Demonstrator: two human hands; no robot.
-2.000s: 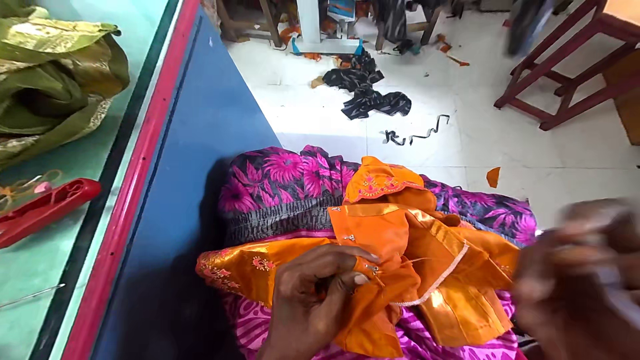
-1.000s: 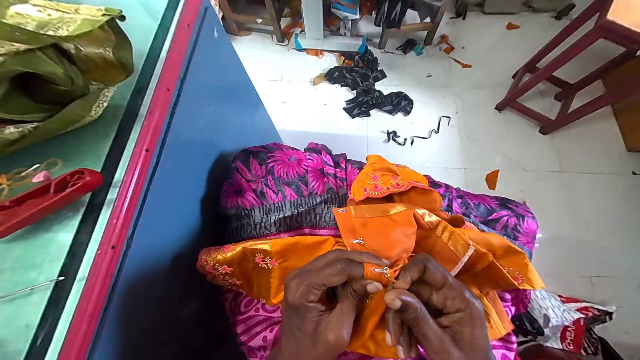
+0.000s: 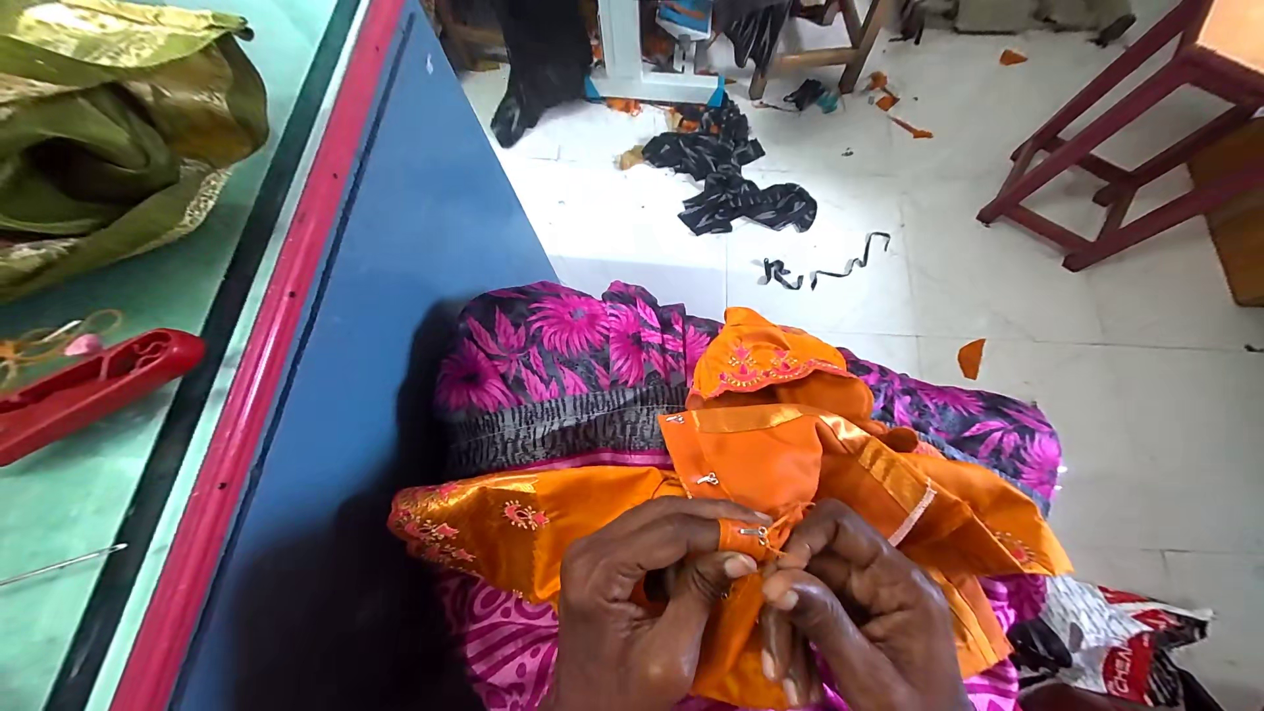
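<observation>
An orange satin garment [image 3: 750,444] with embroidered edges lies across a lap covered in purple and black floral cloth [image 3: 573,336]. My left hand [image 3: 652,592] pinches the garment's edge beside a small metal hook [image 3: 753,532]. Close against it on the right, my right hand [image 3: 849,602] has its thumb and fingers together at the same edge, by some loose orange thread; whether a needle is between them cannot be told. Another metal hook [image 3: 707,479] sits on the orange flap above the hands.
At left, a green tabletop with a pink edge [image 3: 247,395] holds olive cloth [image 3: 118,138], a red plastic tool [image 3: 99,390] and a needle [image 3: 64,565]. Black fabric scraps [image 3: 741,188] lie on the tiled floor, a maroon stool [image 3: 1116,168] at right, a plastic bag [image 3: 1116,642] lower right.
My right hand, blurred at the far right two seconds ago, has come in to the garment beside my left hand. My left hand keeps its pinch on the orange cloth.
</observation>
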